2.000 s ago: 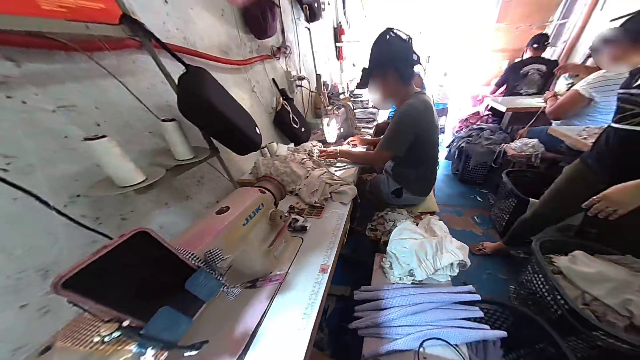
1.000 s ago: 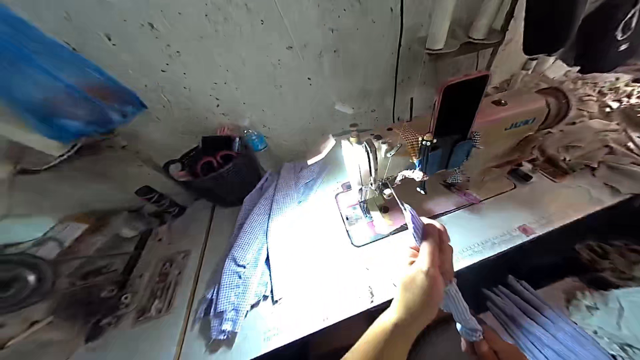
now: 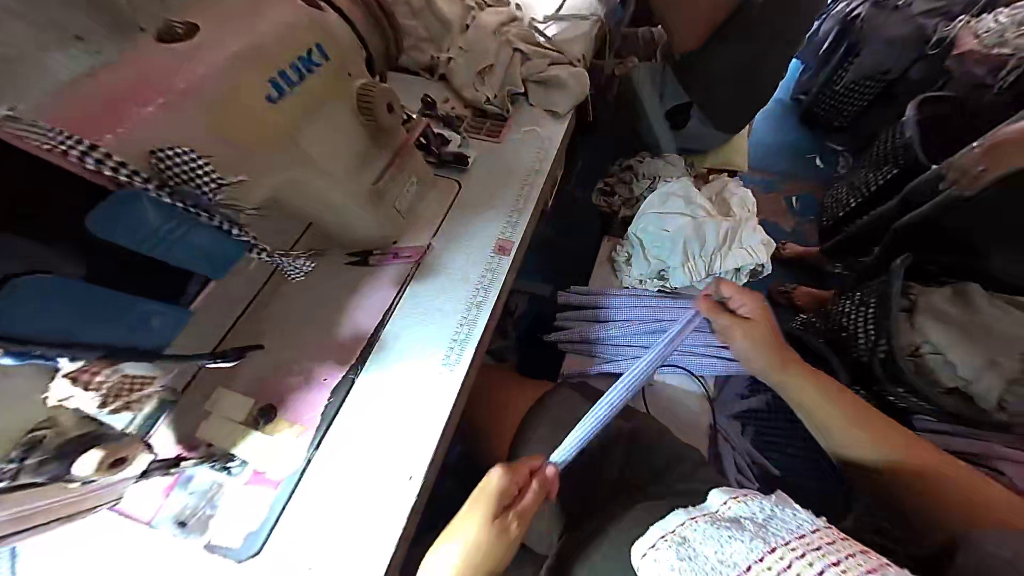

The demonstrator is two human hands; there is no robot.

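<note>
A narrow folded strip of blue-and-white fabric (image 3: 628,388) is stretched diagonally between my two hands. My left hand (image 3: 508,500) grips its lower end, beside the front edge of the sewing table. Its upper end is pinched in my right hand (image 3: 740,324), above a row of similar blue checked strips (image 3: 616,328). Those strips lie side by side on a low surface to the right of the table. Just behind them is a bunched cream cloth (image 3: 692,232). At the left stands the Juki sewing machine (image 3: 264,112), with pink-handled thread snips (image 3: 388,256) on its bed.
The white tabletop (image 3: 416,368) has a printed ruler along its edge. Beige fabric (image 3: 512,56) is heaped beyond the machine. On the right are black plastic baskets (image 3: 872,320) with cloth, and another person's feet (image 3: 804,296). A patterned towel (image 3: 760,536) lies near my lap.
The view has swung right from the needle area. My hands have moved from in front of the machine to over the low surface, and the strip is now stretched between them.
</note>
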